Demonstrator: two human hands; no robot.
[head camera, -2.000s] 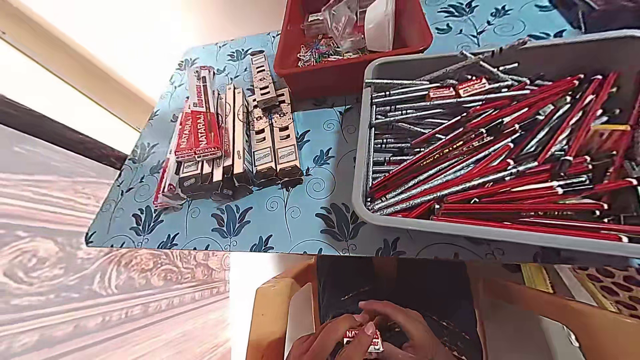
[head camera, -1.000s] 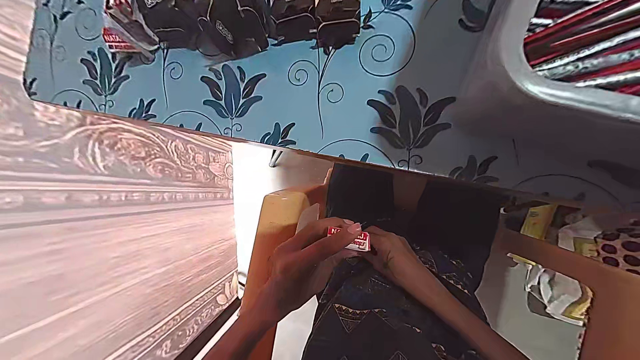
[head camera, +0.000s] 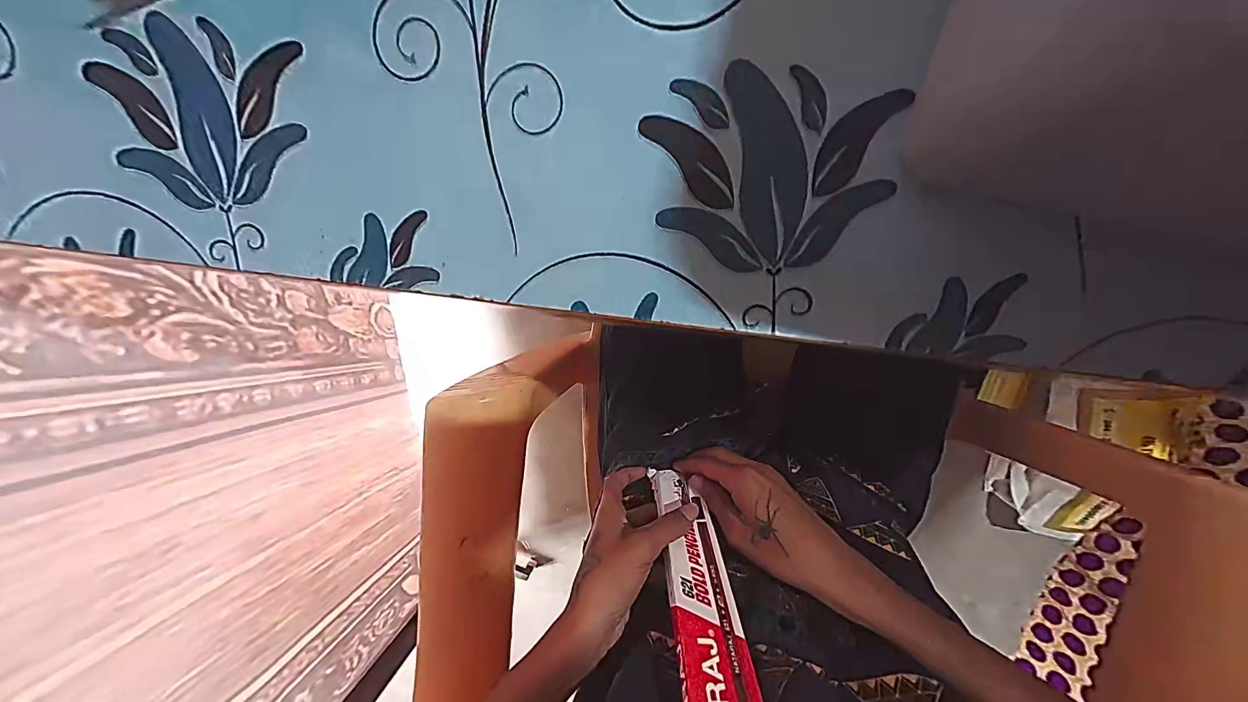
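A red and white Nataraj pencil box (head camera: 704, 614) points away from me over my lap, its far end between my hands. My left hand (head camera: 629, 546) grips the box near that end, with the thumb lying across its top. My right hand (head camera: 756, 507) has its fingertips on the right side of the same end, where a small dark gap shows. Whether the flap there is open or closed I cannot tell. The near end of the box runs out of the view.
The edge of a table with a blue flowered cover (head camera: 546, 195) crosses just beyond my lap. A grey tub (head camera: 1092, 117) stands at the top right. Wooden chair arms (head camera: 468, 507) flank me. Packets and a purple-dotted cloth (head camera: 1082, 604) lie at the right.
The view has moved down and closer to the table edge. The box, earlier seen mostly covered by my fingers, now shows its long side, with both hands at its far end.
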